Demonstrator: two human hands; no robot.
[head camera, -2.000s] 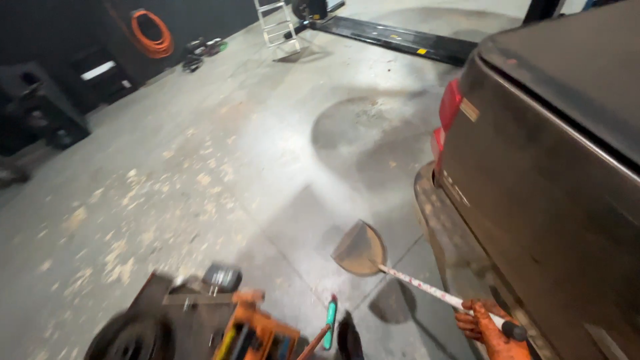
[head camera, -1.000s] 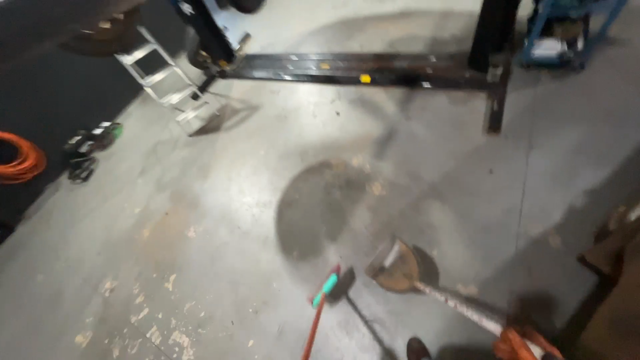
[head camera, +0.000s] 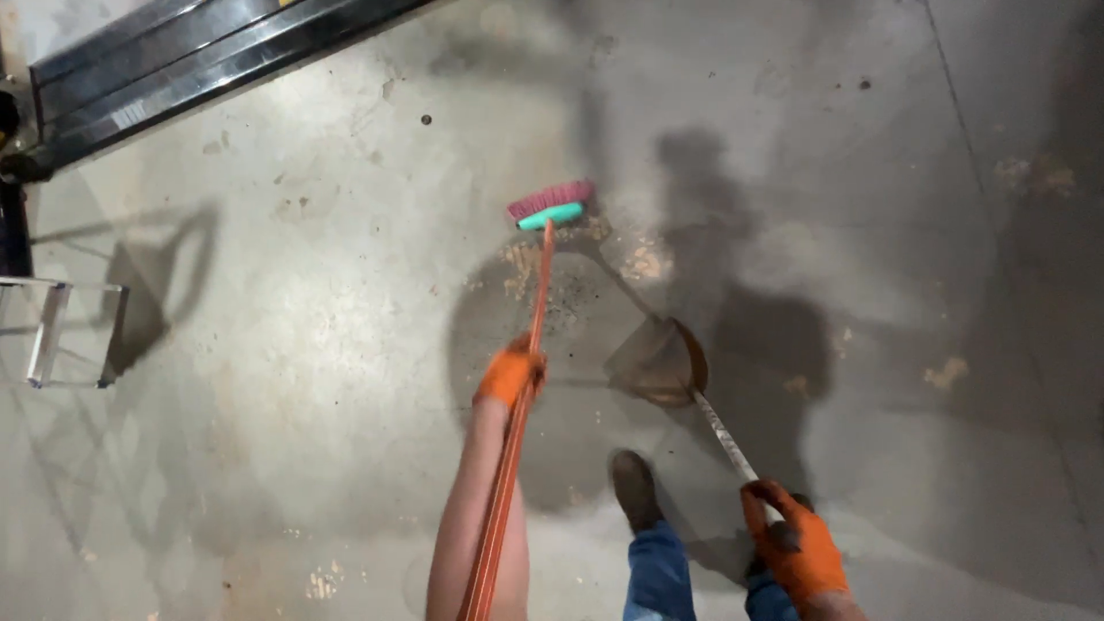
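My left hand (head camera: 511, 373), in an orange glove, grips the orange handle of a push broom. The broom head (head camera: 552, 207), with a turquoise block and dark pink bristles, is at upper centre, beside small dark debris (head camera: 569, 302) on the concrete floor. My right hand (head camera: 795, 542), also gloved in orange, holds the top of the worn white pole of a long-handled dustpan. The dustpan (head camera: 660, 362) lies right of the debris, its wide mouth toward the left, apart from the broom head.
A black steel lift base (head camera: 216, 65) crosses the floor at upper left. Below it, at the left edge, stands an aluminium stepladder (head camera: 56, 332). My boot (head camera: 636, 487) is just below the dustpan. A small round object (head camera: 426, 120) lies on the floor near the lift base.
The view has turned strongly down to the floor. My left hand on the broom handle has come into view. The vehicle seen at right two seconds ago is out of view.
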